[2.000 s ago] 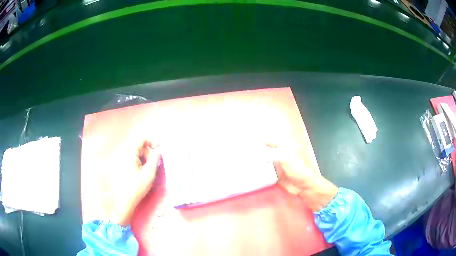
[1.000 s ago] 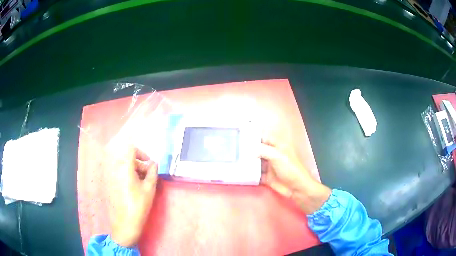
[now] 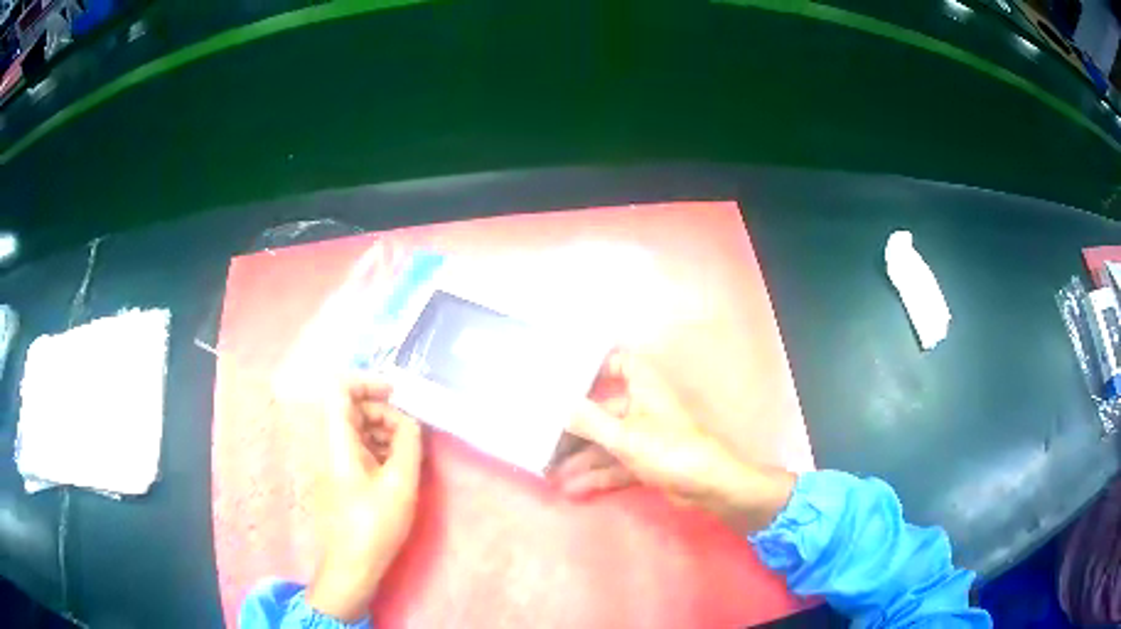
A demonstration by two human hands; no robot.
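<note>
A white retail box (image 3: 492, 375) with a dark picture on top and a blue edge lies tilted above the pink-red mat (image 3: 479, 553). Clear film of a plastic bag (image 3: 332, 326) shows glaring around its left end; how far the box is inside it I cannot tell. My left hand (image 3: 375, 479) pinches at the box's lower left corner, on the box or film. My right hand (image 3: 652, 436) grips the box's right end, thumb on top and fingers at the edge. The mat's upper middle is overexposed.
A stack of poly bags (image 3: 94, 399) lies left of the mat, over a thin pale strip. A white scrap (image 3: 917, 290) lies to the right. Film-wrapped boxes (image 3: 1092, 338) stand at the far right edge. The green conveyor belt (image 3: 553, 98) runs beyond the bench.
The box has gone from overexposed to visible, and has turned so its right end points down towards me. My right hand has moved left with it. My left hand stays near its left end.
</note>
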